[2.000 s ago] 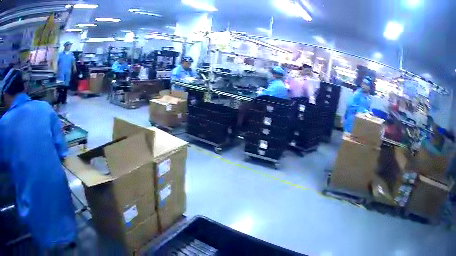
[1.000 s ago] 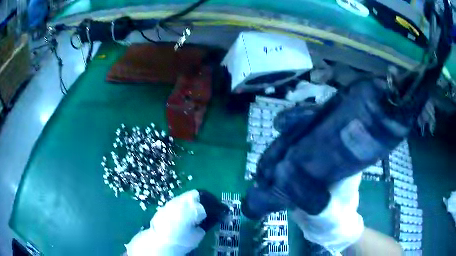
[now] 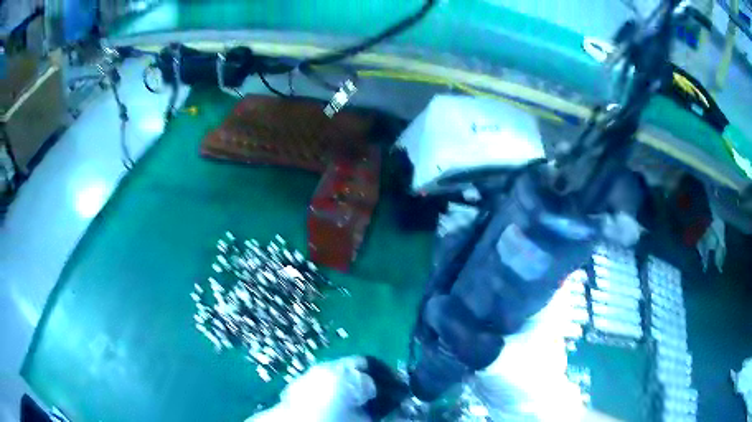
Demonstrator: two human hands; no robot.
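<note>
The electric screwdriver (image 3: 486,284), thick and black with a pale label, hangs on its black cord and tilts down to the left. My right hand (image 3: 528,371), in a white glove, is around its lower part; the fingers are dark and partly hidden. My left hand (image 3: 338,391), white-gloved with dark fingertips, is at the bottom edge beside the screwdriver's tip; whether it holds a part is unclear. Silver metal parts (image 3: 474,407) show only partly under the hands, blurred. A loose heap of tiny black-and-silver bits (image 3: 264,309) lies left on the green mat.
A reddish-brown slab (image 3: 268,132) and block (image 3: 338,218) lie behind the heap. A white box (image 3: 470,140) stands behind the screwdriver. Columns of silver parts (image 3: 672,338) lie at right. The green shelf (image 3: 511,49) crosses the top. A carton (image 3: 33,111) is far left.
The view turned from the aisle to the bench, then shifted slightly, so things sit lower. The screwdriver now stands steeper, and both hands appear lower, closer together and more cut off.
</note>
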